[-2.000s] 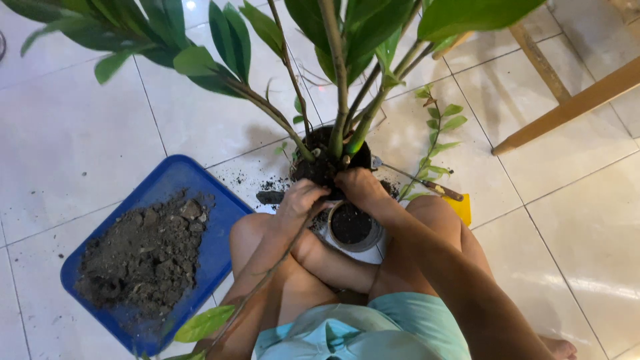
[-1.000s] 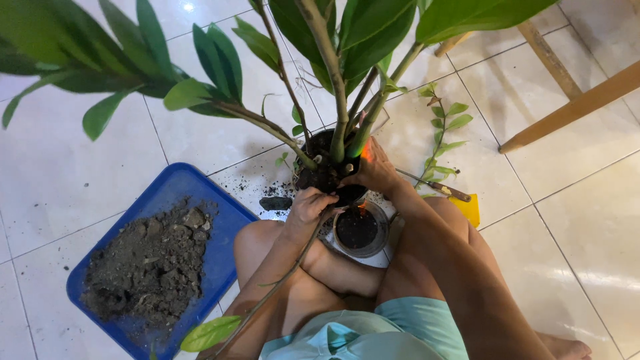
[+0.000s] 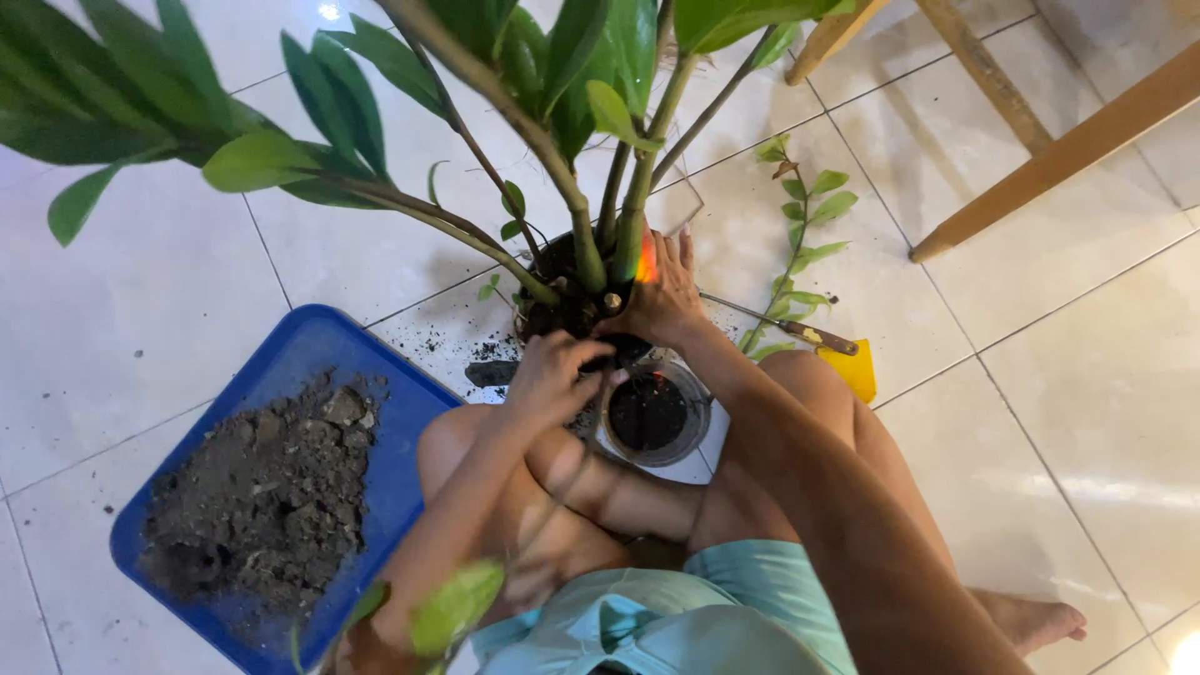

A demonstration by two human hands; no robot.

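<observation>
A large ZZ plant (image 3: 586, 248) with thick green stems stands in a round dark pot (image 3: 560, 253) of soil. My right hand (image 3: 664, 291) lies against the pot's right side at the stem bases, its fingers spread. At the front rim is my left hand (image 3: 555, 378), fingers bent and partly apart; whether it pinches anything there is not clear. Just below the hands, between my legs, sits a clear round container (image 3: 698, 412) with dark soil (image 3: 647, 411) in it. A blurred leafy stem (image 3: 457, 605) crosses near my left forearm.
A blue tray (image 3: 403, 375) with a heap of grey soil (image 3: 272, 497) lies on the tiled floor at left. To the right are a cut leafy stem (image 3: 797, 248), a tool with a wooden handle (image 3: 825, 338), a yellow piece (image 3: 855, 373) and wooden furniture legs (image 3: 1050, 169).
My right hand has moved from the front of the stem bases up to the pot's right side. My left hand has let its fingers spread more at the front rim.
</observation>
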